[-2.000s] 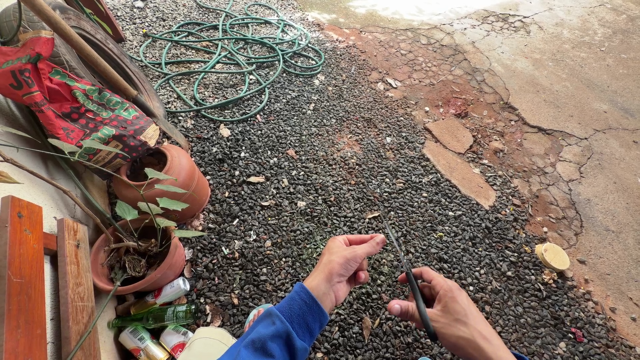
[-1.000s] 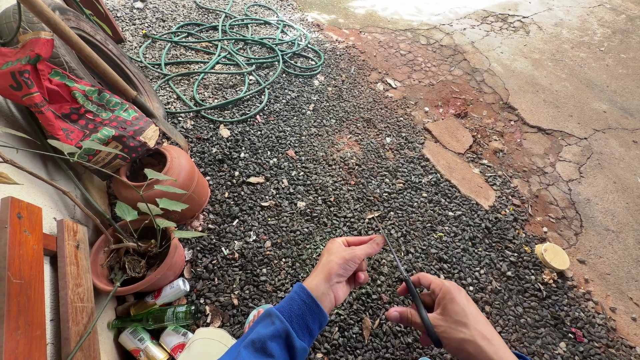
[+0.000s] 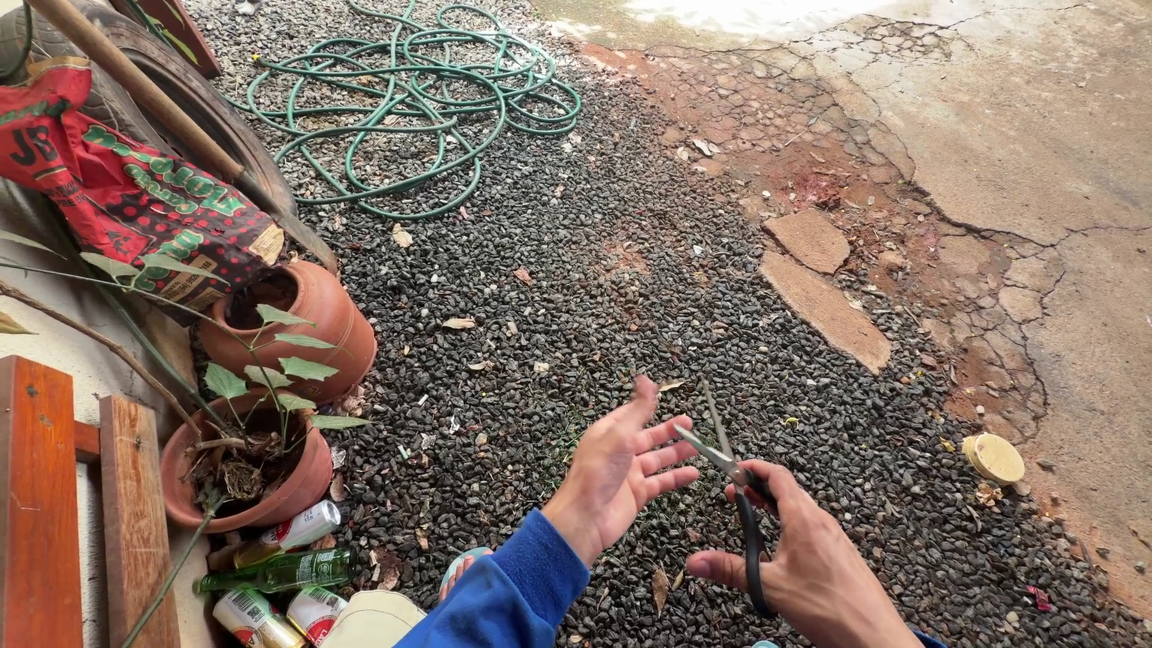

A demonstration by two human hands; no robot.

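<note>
My right hand [image 3: 796, 553] is at the lower right, its fingers in the black handles of a pair of scissors [image 3: 733, 472]. The blades stand apart in a narrow V and point up and away over the gravel. Just left of them is my left hand [image 3: 616, 468], palm up with the fingers spread and nothing in it. Its fingertips come close to the lower blade; whether they touch it, I cannot tell. A blue sleeve covers the left forearm.
Dark gravel [image 3: 558, 360] lies below. A green hose [image 3: 387, 117] is coiled at the top. Along the left are a red bag [image 3: 126, 180], terracotta pots [image 3: 310, 337], a potted plant [image 3: 292, 486], a green glass bottle [image 3: 292, 570], cans and wooden slats [image 3: 135, 522].
My left hand has gone from pinched fingers near the scissor tips to a spread palm. The scissors' blades, together before, are now apart, and the right thumb has moved away from the fingers.
</note>
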